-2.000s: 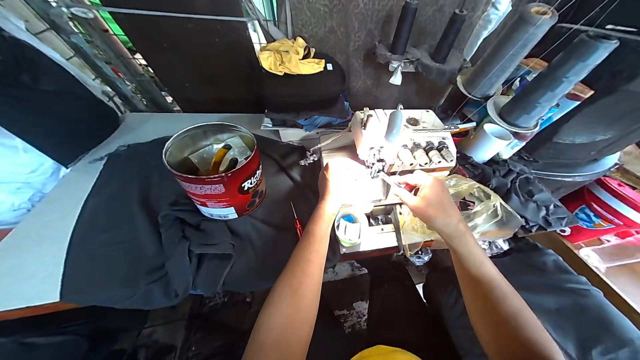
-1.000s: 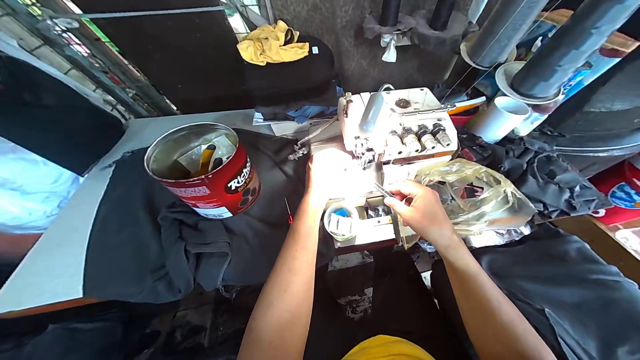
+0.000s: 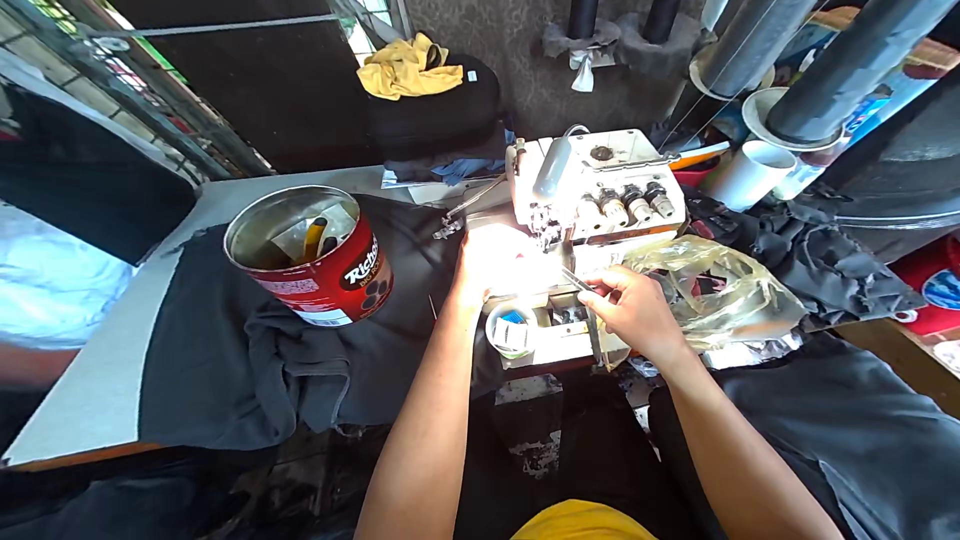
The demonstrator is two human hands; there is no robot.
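Observation:
A white overlock sewing machine [image 3: 622, 176] stands in front of me, its front cover open below the needle area. My right hand [image 3: 626, 304] pinches slim metal tweezers [image 3: 576, 279], their tips pointing at the lit needle area. My left hand [image 3: 487, 262] is at the left of the needle area, washed out by the machine's bright light, so its fingers and anything in them cannot be made out. A small round tub [image 3: 511, 330] with blue and white items sits just below it, beside the opened looper compartment [image 3: 568, 311].
A red tin [image 3: 322, 277] holding tools stands on dark cloth [image 3: 217, 360] at the left. A crumpled plastic bag [image 3: 720, 292] lies right of the machine, near thread cones [image 3: 832, 97] and a white cup [image 3: 754, 176]. Part of another person is at the far left.
My right hand with the tweezers has shifted slightly away from the needle area compared with two seconds ago. My left hand stays beside the needle area. The view has moved somewhat.

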